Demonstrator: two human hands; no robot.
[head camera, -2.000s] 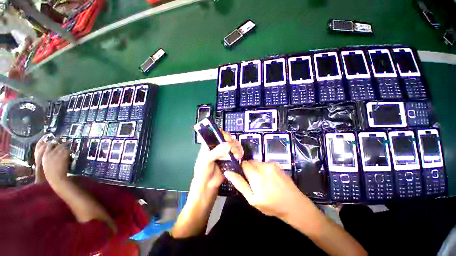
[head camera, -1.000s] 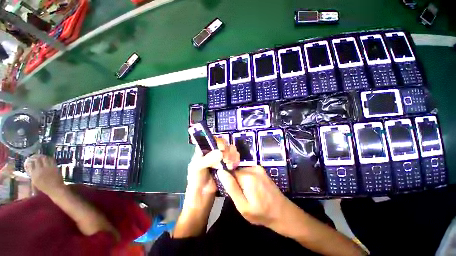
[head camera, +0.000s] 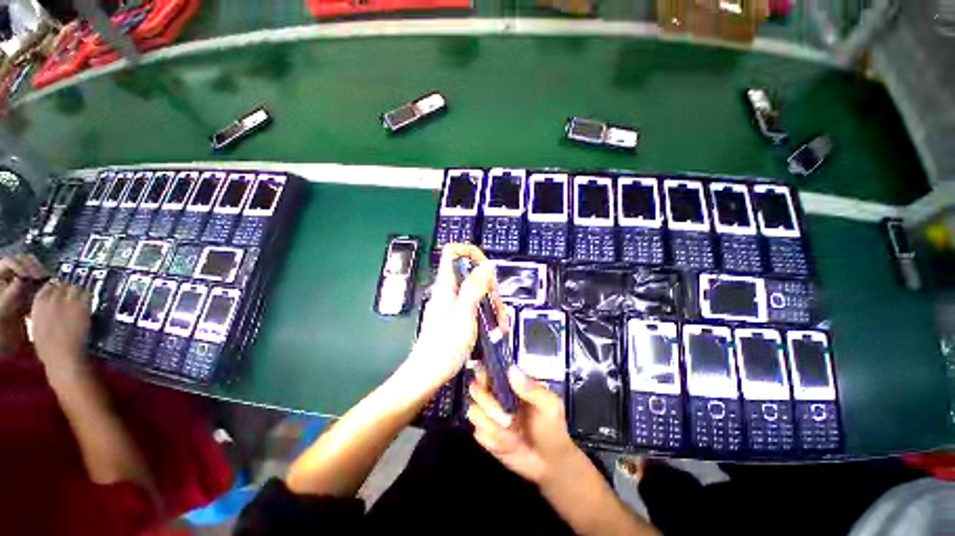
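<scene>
A dark phone housing (head camera: 490, 340) is held edge-on over the left part of the tray. My left hand (head camera: 452, 314) grips its upper part and my right hand (head camera: 515, 414) grips its lower end. The black phone tray (head camera: 597, 377) holds upright rows of keypad phones at the back and front and a sideways middle row. A middle pocket and one front pocket show glossy black. A single part-built phone (head camera: 397, 276) with a pale lower section lies on the green bench just left of the tray.
Several part-built phones (head camera: 601, 133) lie on the green belt (head camera: 503, 79) beyond the pale rail (head camera: 356, 175). At left are stacked trays (head camera: 236, 304) with another person's hands (head camera: 61, 314). One unit (head camera: 902, 252) lies right of the tray. Red trays (head camera: 115, 40) stand at the far side.
The view has shifted, showing more of the belt. The held phone has turned from screen-visible to edge-on. My right hand has moved to its lower end. The single unit left of the tray now shows fully.
</scene>
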